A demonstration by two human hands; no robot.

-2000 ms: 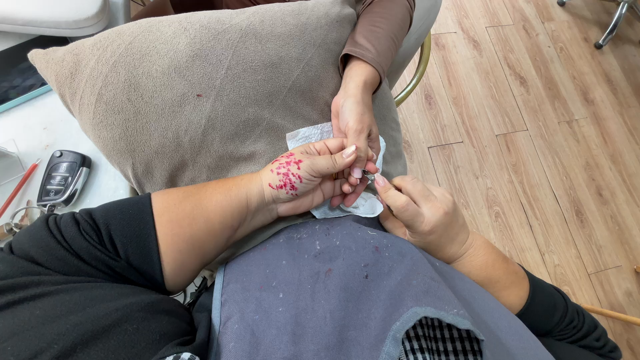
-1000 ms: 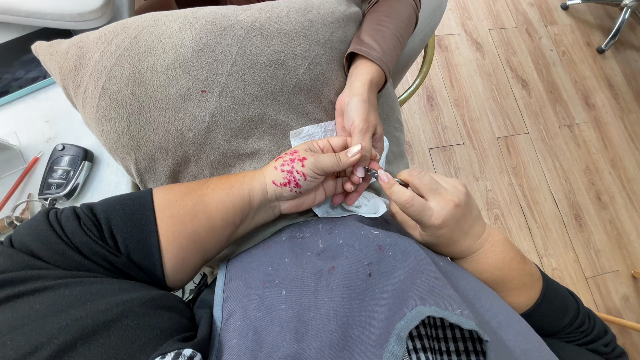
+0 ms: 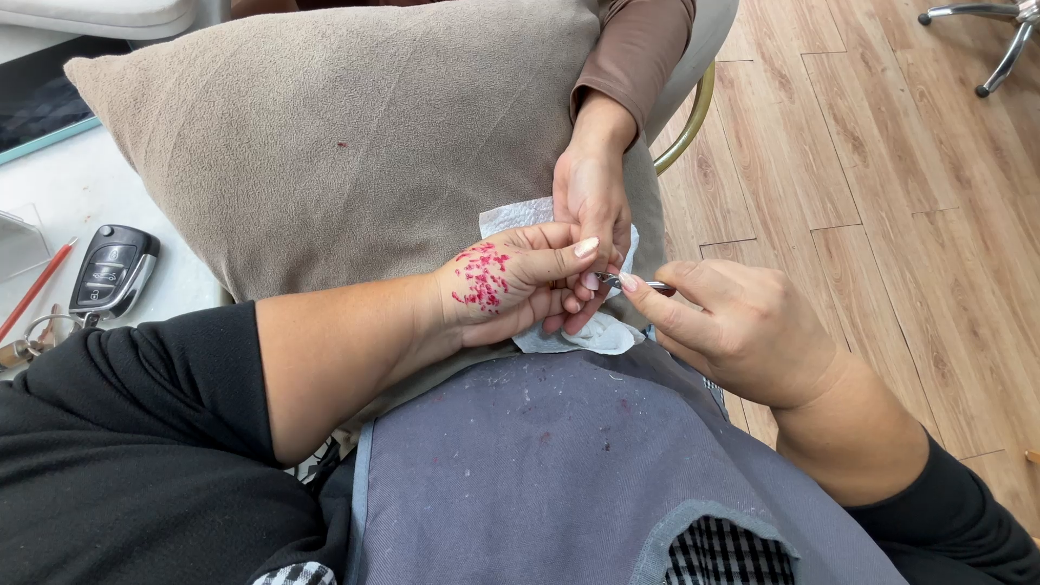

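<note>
Another person's hand point(image 3: 595, 191), in a brown sleeve, reaches down from the top with its fingers over a white paper towel point(image 3: 520, 216). My left hand point(image 3: 516, 284), marked with pink-red specks on the thumb side, holds that hand's fingers. My right hand point(image 3: 727, 321) grips a small metal cuticle nipper point(image 3: 662, 288), its tip touching or close to one of the other person's fingertips. The nipper's jaws are too small to read exactly. A crumpled white tissue point(image 3: 605, 335) lies just below the fingers.
A beige cushion point(image 3: 341, 146) lies under the other person's arm. To the left, a white table point(image 3: 89, 187) bears a car key point(image 3: 114, 272) and a red pencil-like stick point(image 3: 36, 288). A grey apron point(image 3: 520, 471) covers my lap. A chair base point(image 3: 1007, 49) stands on the wood floor.
Between two seconds and one second ago, more of the nipper came into view at my right fingers. My left hand keeps its hold on the other person's fingers.
</note>
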